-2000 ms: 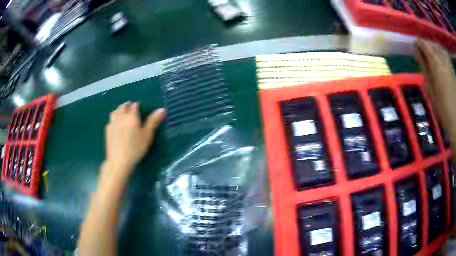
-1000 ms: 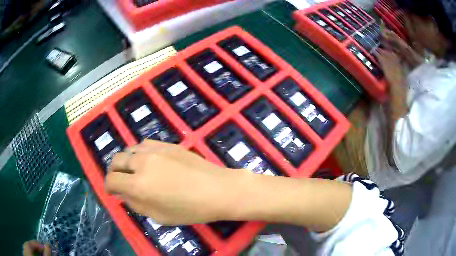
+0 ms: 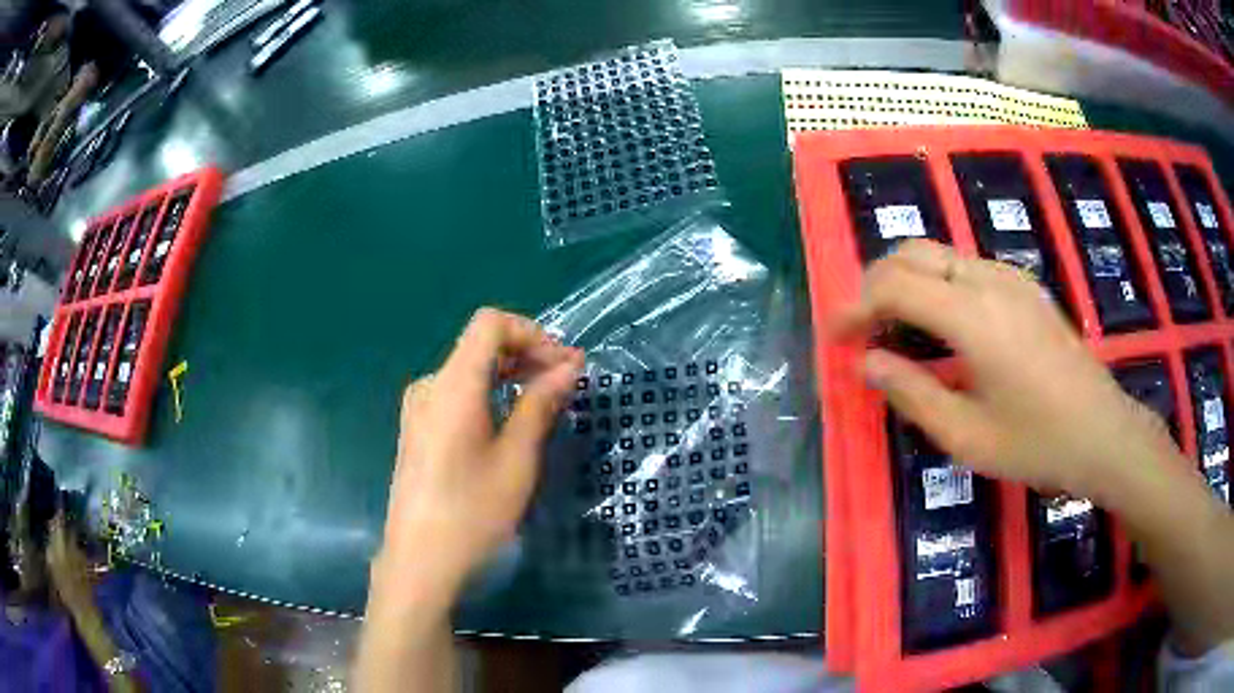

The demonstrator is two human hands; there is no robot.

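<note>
A clear sheet of black square gaskets [image 3: 670,467] lies in front of me with crumpled clear film [image 3: 663,291] at its far side. My left hand [image 3: 494,406] is at the sheet's left edge, thumb and fingertips close together; I cannot tell if they pinch the film or a small part. My right hand [image 3: 954,345] is over the left side of the red foam tray [image 3: 842,474], thumb and fingers apart, slightly blurred. It partly covers phones in the far row. A phone [image 3: 947,542] lies back side up in the near row, its white label showing.
A spare gasket sheet [image 3: 625,136] lies beyond the film. A cream-yellow dotted sheet [image 3: 920,103] lies along the tray's far edge. Another red tray of phones [image 3: 129,305] is at the left. A person's arm [image 3: 81,596] shows at the lower left. White foam [image 3: 1069,61] stands far right.
The view has swung back left from the tray. My right hand has moved off the phones' middle to the tray's left side, its fingers spread. My left hand has come to the gasket sheet.
</note>
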